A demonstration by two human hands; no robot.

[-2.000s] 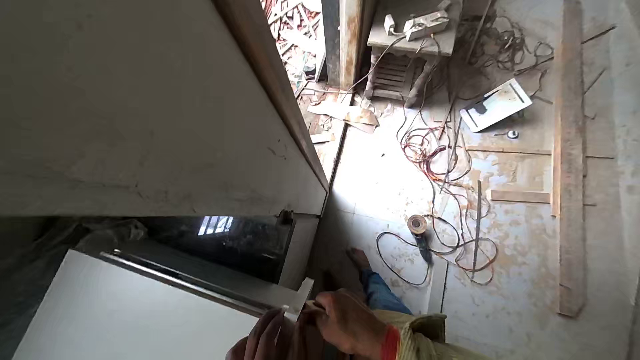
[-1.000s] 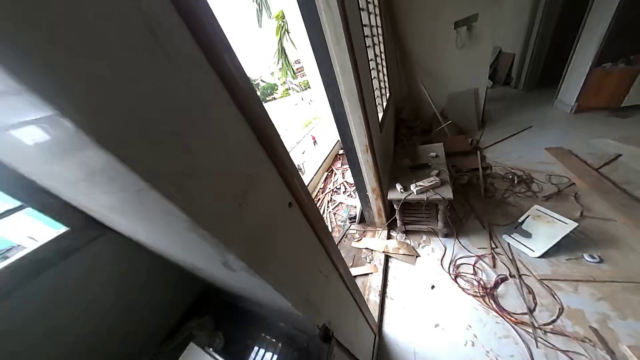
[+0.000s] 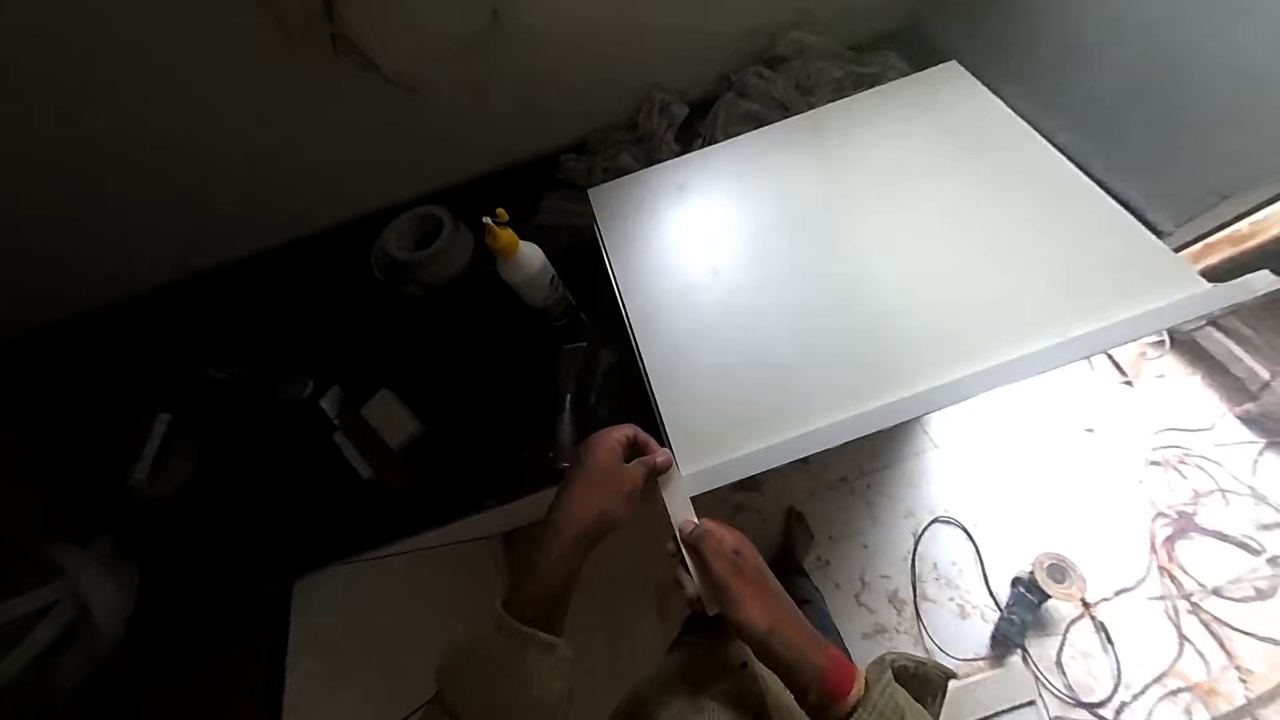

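A white rectangular panel (image 3: 880,260) lies on the dark glossy countertop (image 3: 480,420), its near edge reaching out over the floor. At the panel's near left corner, my left hand (image 3: 612,475) pinches the upper end of a narrow white strip (image 3: 677,497) between thumb and fingers. Lower down, my right hand (image 3: 735,575) grips the same strip, thumb on top. A white glue bottle with a yellow cap (image 3: 525,262) lies left of the panel, beside a roll of pale tape or banding (image 3: 425,243).
Small pale blocks (image 3: 390,418) lie on the dark countertop. Crumpled plastic sheeting (image 3: 800,85) is bunched behind the panel. An angle grinder (image 3: 1035,600) with a black cord rests on the floor at lower right, near tangled cables (image 3: 1190,550).
The view has swung from the doorway and room to the countertop. Both hands, out of view one second ago, are now at the panel's corner with the strip.
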